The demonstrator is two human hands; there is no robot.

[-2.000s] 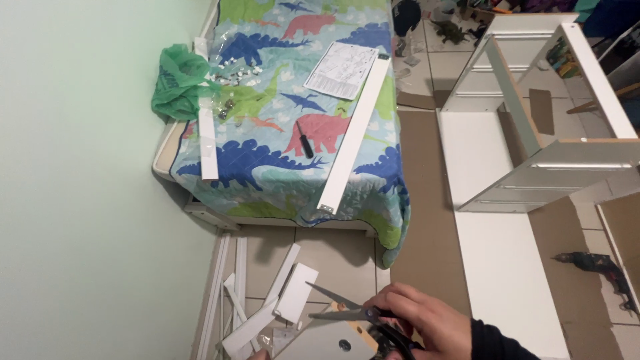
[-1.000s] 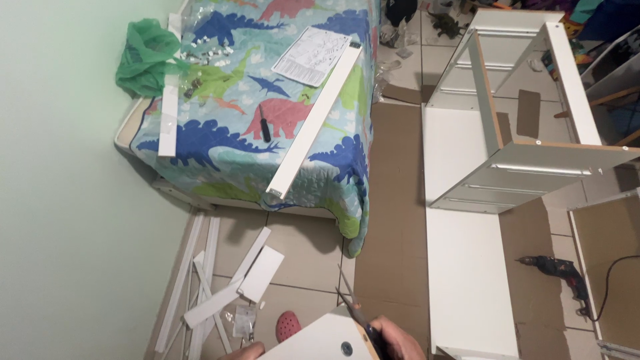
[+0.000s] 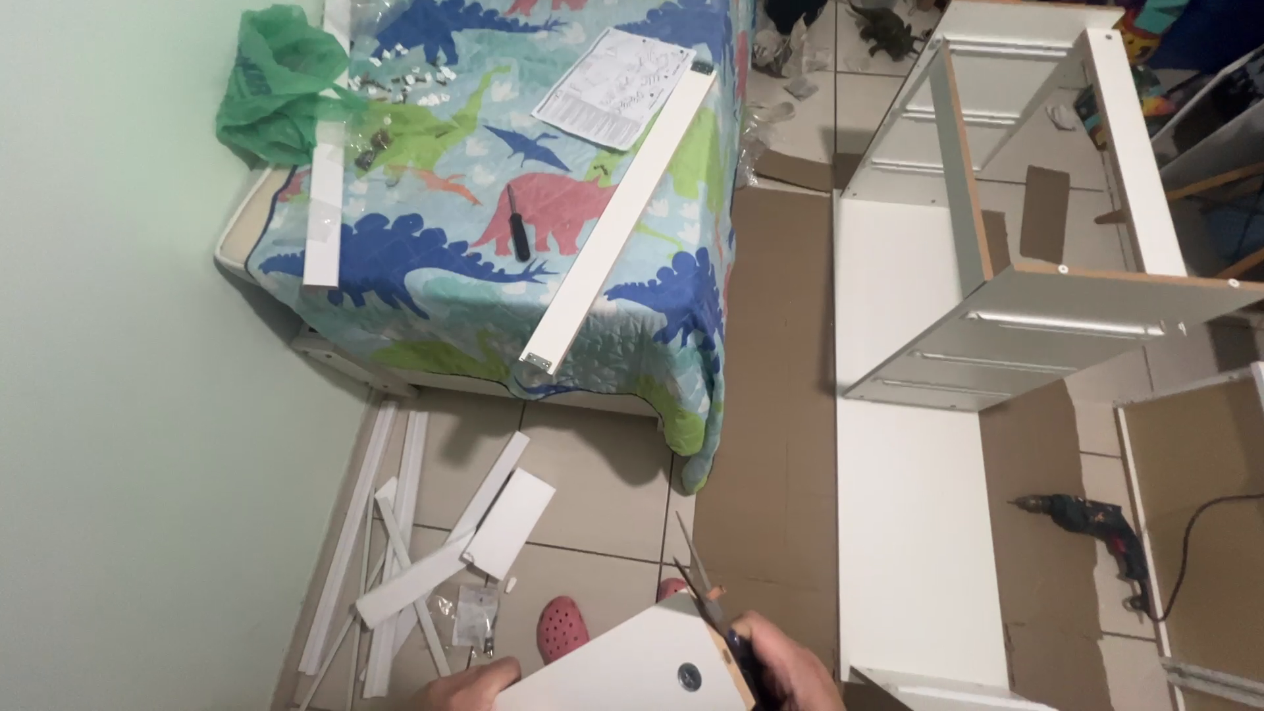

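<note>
At the bottom of the head view, my left hand (image 3: 472, 685) grips the left edge of a white panel (image 3: 622, 660) that has a round metal fitting (image 3: 689, 676) near its right edge. Black-handled scissors (image 3: 703, 594) are in my right hand (image 3: 790, 664), their blades parted slightly and lying along the panel's bare wooden edge. A small orange-brown bit shows beside the blades. Part of each hand is cut off by the frame's lower edge.
A screwdriver (image 3: 518, 229), instruction sheet (image 3: 614, 89), white rail (image 3: 622, 217) and green plastic bag (image 3: 281, 94) lie on the bed. White strips (image 3: 420, 583) and a pink clog (image 3: 562, 629) are on the floor at left. Rightward are a partly assembled white cabinet (image 3: 1027, 336) and a corded drill (image 3: 1091, 528).
The scissors, spread wide and pointing left two seconds ago, have turned to point up and left with blades closer together, against the panel's edge. The view has shifted.
</note>
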